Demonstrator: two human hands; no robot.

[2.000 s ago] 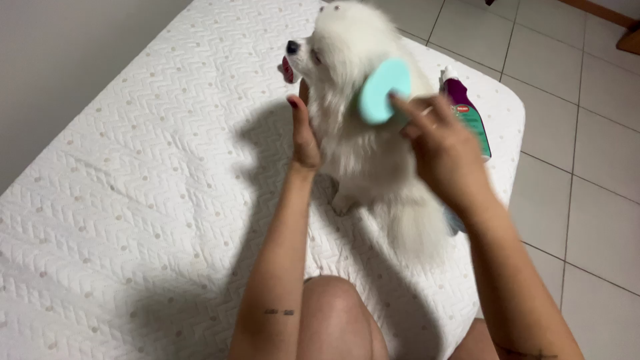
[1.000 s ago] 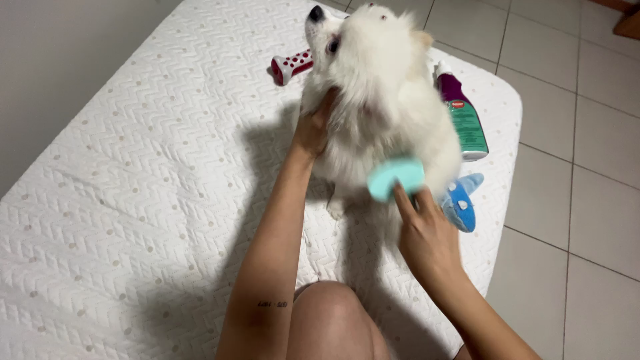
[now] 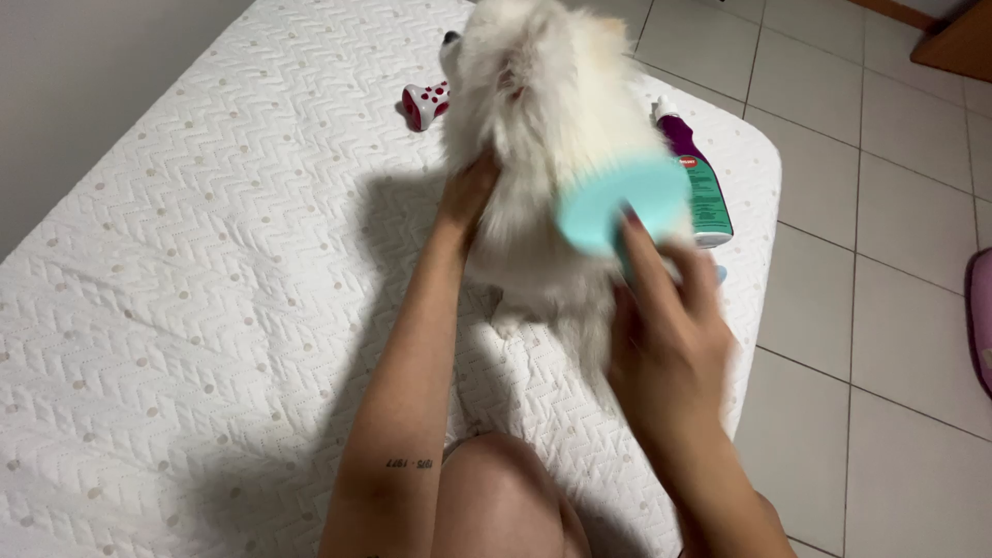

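Observation:
A fluffy white dog (image 3: 535,132) sits on a quilted white mattress cover (image 3: 194,271), its nose toward the upper left. My left hand (image 3: 470,194) is against the dog's chest, its fingers hidden in the fur, so its grip cannot be seen. In my right hand (image 3: 670,310) is a turquoise pet brush (image 3: 612,205), blurred by motion, with its oval back up over the dog's back; the bristle side is hidden. A finger rests on the brush's back.
Right of the dog lies a purple and green bottle (image 3: 705,194) with a white cap. A blue object (image 3: 721,273) shows partly behind my right hand. Left of the dog is a red and white toy (image 3: 425,106). Tiled floor (image 3: 806,310) borders the mattress; a pink object (image 3: 980,322) is at far right.
The brush in my right hand was by the dog's head or neck, then low on its side, and is now higher over its back. The dog's head has turned. My left hand stays at its chest.

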